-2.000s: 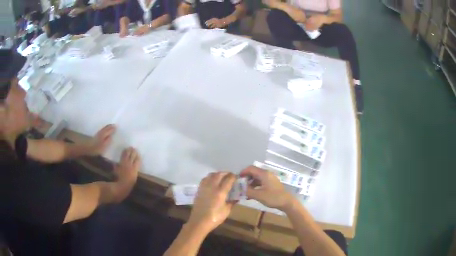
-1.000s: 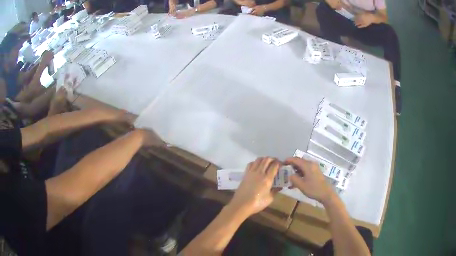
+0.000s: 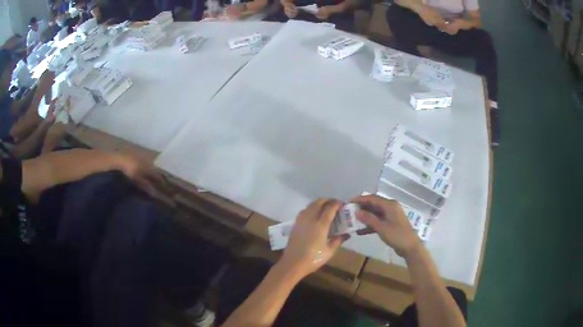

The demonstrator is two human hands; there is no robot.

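Note:
A long white carton (image 3: 280, 234) lies level over the near edge of the table, in both my hands. My left hand (image 3: 314, 235) is wrapped around its middle and hides that part. My right hand (image 3: 388, 221) has its fingers at the carton's right end, where printing shows. Whether an end flap stands open there cannot be told. A row of similar cartons (image 3: 419, 157) with blue print lies side by side just beyond my right hand.
The white-covered table (image 3: 300, 128) has a brown corrugated edge (image 3: 329, 265). More cartons (image 3: 430, 100) and clear plastic wrap (image 3: 436, 73) lie at the far side, with a large heap at the far left. A person's arm (image 3: 83, 167) is at left; others sit opposite. Green floor lies right.
The view swung right, then slightly back. The carton's right end is now turned more toward the camera, with both hands still on it. The neighbour's hands have drawn back from the table top.

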